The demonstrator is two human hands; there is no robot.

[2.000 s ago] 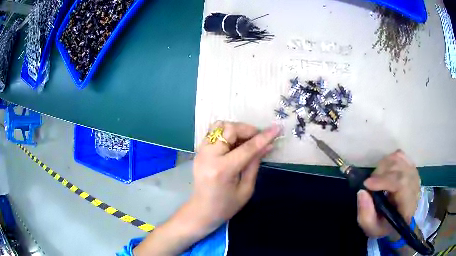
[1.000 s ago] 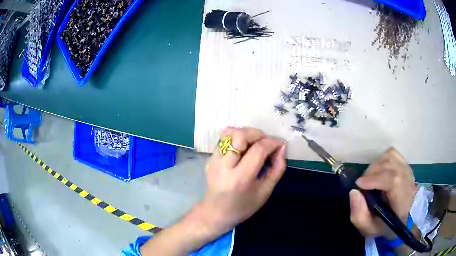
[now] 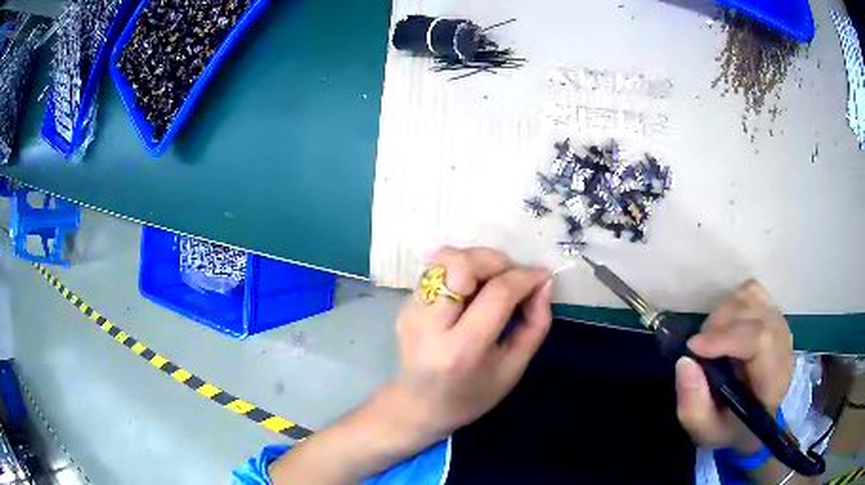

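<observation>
My right hand holds the soldering iron like a pen, its tip close beside a small component at the near edge of the heap. My left hand, with a gold ring, pinches a thin pale wire that points toward that component. Whether wire, tip and component touch is too small to tell. The heap of small black and silver components lies on the beige cardboard sheet. Faint pale rows of parts lie beyond the heap.
A black wire bundle lies at the back of the sheet. Brown-gold leads and white wires are at upper right. A blue tray of components stands on the green bench. Blue bins and a blue stool are below.
My left hand has moved right and slightly nearer me, its fingertips now lower beside the near component. The iron tip drew back toward me, then shifted slightly right. The component nearest me lies apart from the heap.
</observation>
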